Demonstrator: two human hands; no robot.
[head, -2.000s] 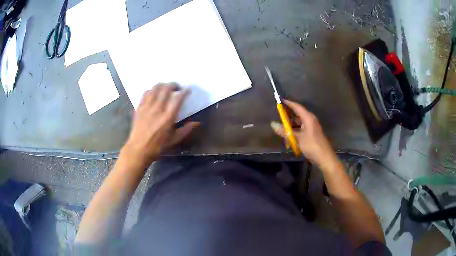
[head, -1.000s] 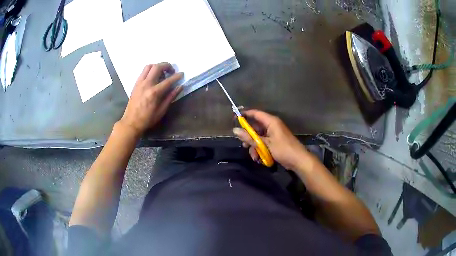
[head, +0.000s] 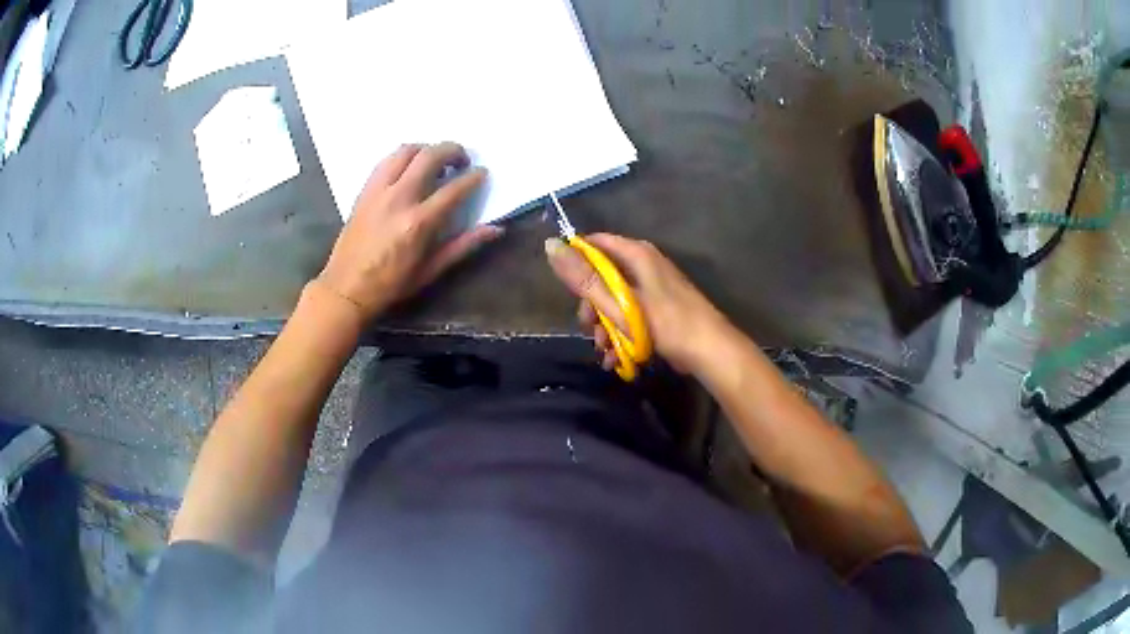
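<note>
A stack of large white sheets (head: 459, 87) lies on the grey cloth-covered table. My left hand (head: 409, 223) rests on the stack's near edge, fingers bent and thumb out over the table. My right hand (head: 644, 297) holds the yellow-handled scissors (head: 616, 291) by the loops. Their blades point up and left, with the tip at the stack's near edge. Whether the tip is between sheets cannot be told. The fingertips of my left hand are partly hidden by glare.
The steam iron (head: 917, 204) stands at right on a dark pad. A five-sided white template (head: 245, 149) lies left of the stack. Dark-handled scissors (head: 155, 31) and another white sheet (head: 236, 35) are at the upper left. The table's near edge (head: 161, 325) runs before me.
The yellow-handled scissors and my right hand have moved left, bringing the tip to the stack's near edge. The sheet edges, fanned apart a second ago, now lie closer together.
</note>
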